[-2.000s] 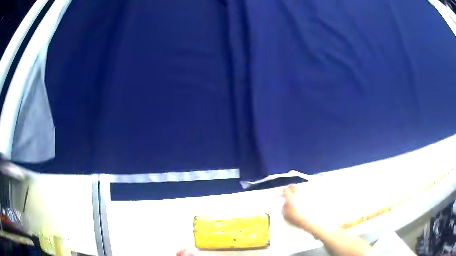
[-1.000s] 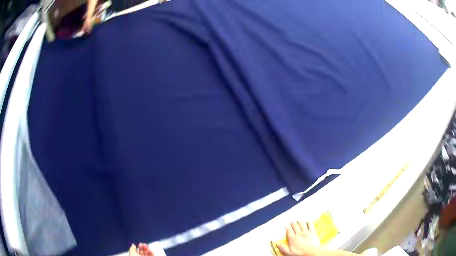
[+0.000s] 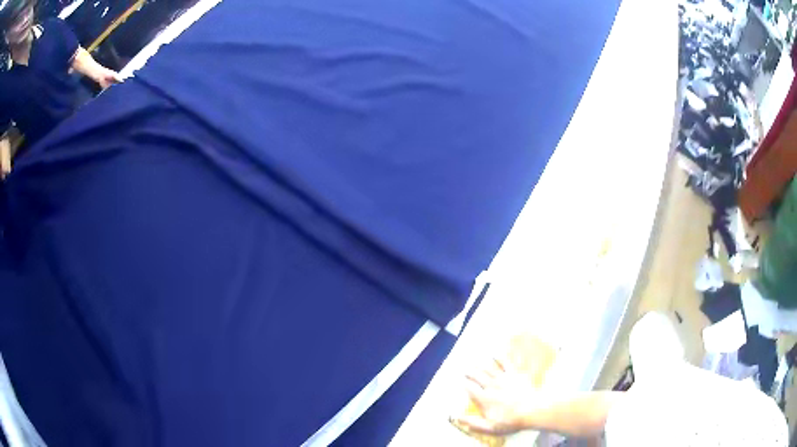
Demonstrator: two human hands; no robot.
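A wide navy fabric ply (image 3: 402, 148) covers most of the view. A rumpled fold runs diagonally across it to a corner near the table margin. A pale fabric edge strip (image 3: 376, 384) shows below that corner. My right hand (image 3: 494, 403) lies on the yellow weight (image 3: 531, 356) on the white margin, fingers spread. The hand covers part of the weight, and glare washes it out. My left hand is not in view.
At the upper left a person in dark clothing (image 3: 39, 83) stands at the opposite edge, a hand (image 3: 107, 79) on the fabric edge. Dark and white scraps (image 3: 721, 113) lie on the floor at the right. The white table margin (image 3: 577, 218) curves down the right side.
The view has swung right, showing more margin and floor. My right hand, first near the fabric edge, came onto the weight and remains there. My left hand has left the picture. The other person shows more.
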